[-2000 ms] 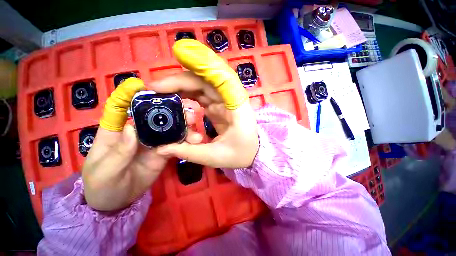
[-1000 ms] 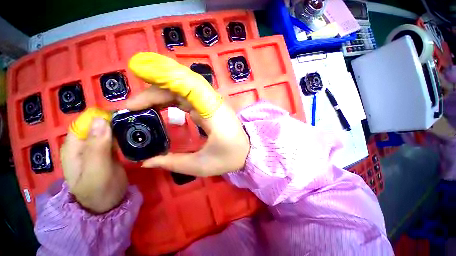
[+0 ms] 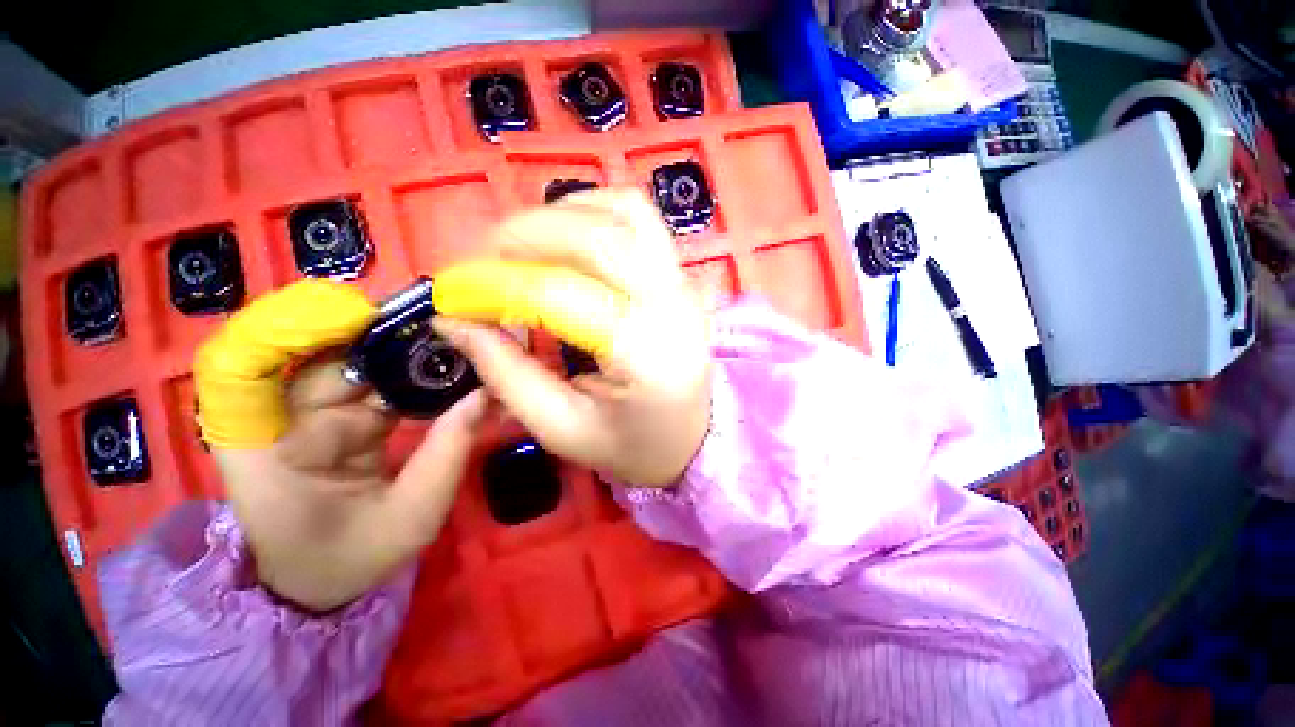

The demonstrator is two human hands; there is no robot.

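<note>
A black square smartwatch body (image 3: 422,365) is held up over the foam tray, tilted, with its ringed back partly towards me. My left hand (image 3: 320,440), with a yellow finger cot, holds it from the left and below. My right hand (image 3: 611,334), also with a yellow cot, grips its upper right edge; its fingers are slightly blurred and hide part of the body. The red-orange foam tray (image 3: 533,589) beneath has several watch bodies in its pockets, most with the ringed back up. One glossy black body (image 3: 523,480) lies just below my hands.
Right of the tray lie a record sheet (image 3: 944,405), one watch body (image 3: 889,243), a blue pen (image 3: 892,320) and a black marker (image 3: 960,315). Behind are a blue bin (image 3: 838,131) with a bottle and pink paper, and a calculator (image 3: 1044,114). A white boxy device (image 3: 1101,256) stands further right.
The held body has tilted from facing me. My left hand has closed in on its left side, and my right fingers have moved onto its upper edge. The white scrap is no longer visible.
</note>
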